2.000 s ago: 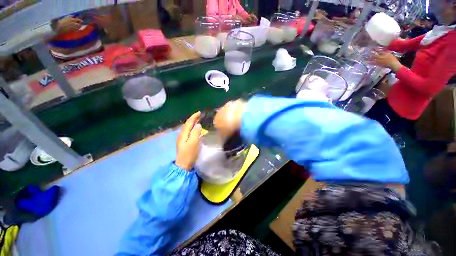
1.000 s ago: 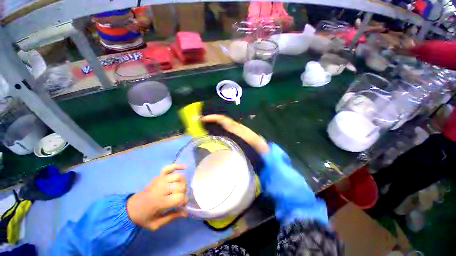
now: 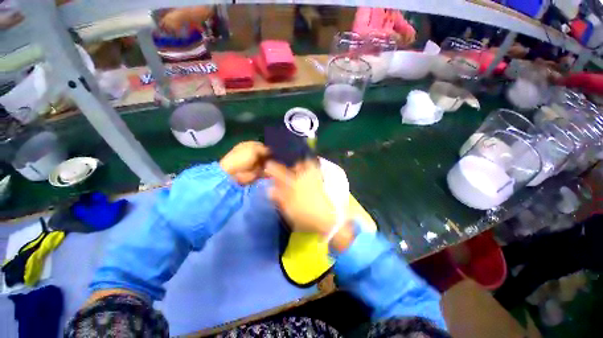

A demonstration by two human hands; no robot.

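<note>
A dark cloth (image 3: 285,145) with a small yellow edge is held up between my hands, blurred. My left hand (image 3: 244,162) grips its left side. My right hand (image 3: 303,198) is at its lower edge with fingers closed on it. A white jar (image 3: 337,188) is behind my right hand, mostly hidden, over the yellow pad (image 3: 307,256) with black edging. The pad lies on the light blue board (image 3: 225,277) at the bench edge.
Clear jars with white bases stand on the green surface at left (image 3: 198,124), centre back (image 3: 344,101) and right (image 3: 479,181). White round fittings (image 3: 301,123) (image 3: 74,171), a crumpled white bag (image 3: 421,109), spare cloths (image 3: 99,211), a metal shelf post (image 3: 99,112) and a red bucket (image 3: 486,261) are around.
My left hand has let go of the jar and moved up to the cloth. The cloth now shows mostly its dark side. The jar has shifted right, behind my right hand.
</note>
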